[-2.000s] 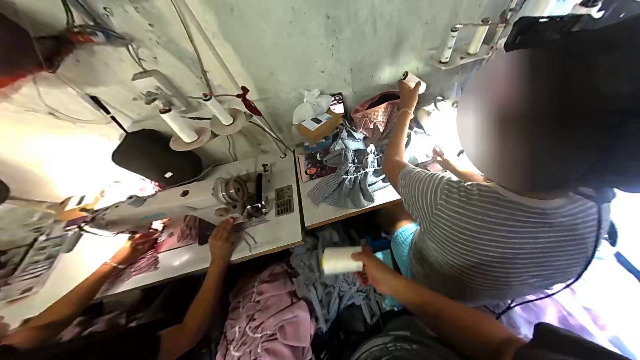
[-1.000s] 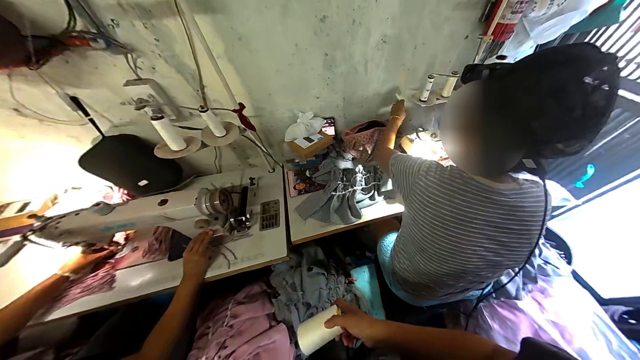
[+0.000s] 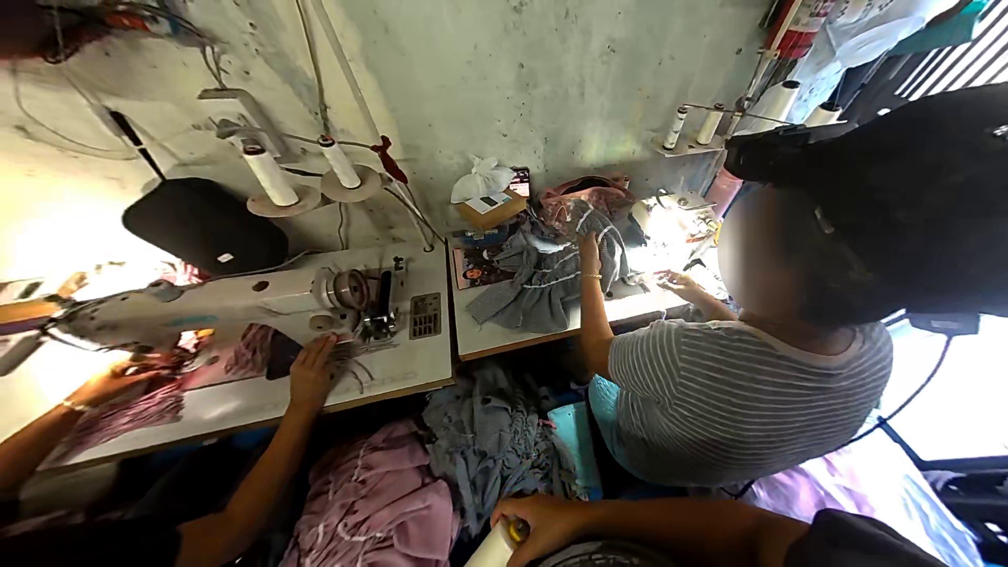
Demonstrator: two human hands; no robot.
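Note:
My left hand point(image 3: 130, 379) is at far left beside the needle end of a white industrial sewing machine point(image 3: 228, 303), its fingers on gathered mauve fabric point(image 3: 130, 417). My right hand point(image 3: 315, 366) rests palm down near the table's front edge, at a dark fabric piece point(image 3: 282, 354); its grip is unclear. Loose narrow strips point(image 3: 358, 370) lie beside its fingertips. At the bottom, another person's hand point(image 3: 543, 524) holds a cone of white thread point(image 3: 492, 547). To the right, a co-worker in a striped shirt point(image 3: 732, 402) handles grey checked fabric point(image 3: 543, 287) with both hands.
Mauve cloth point(image 3: 382, 496) and grey cloth point(image 3: 496, 441) are heaped below the tables. Two thread cones point(image 3: 270, 177) stand behind my machine, near a black padded object point(image 3: 206, 224). A small cardboard box point(image 3: 490, 209) sits on the co-worker's table point(image 3: 472, 342).
The co-worker's raised hand has come down from the thread stand onto the grey fabric. The other person's hand with the thread cone is lower in view. My hands remain at the machine.

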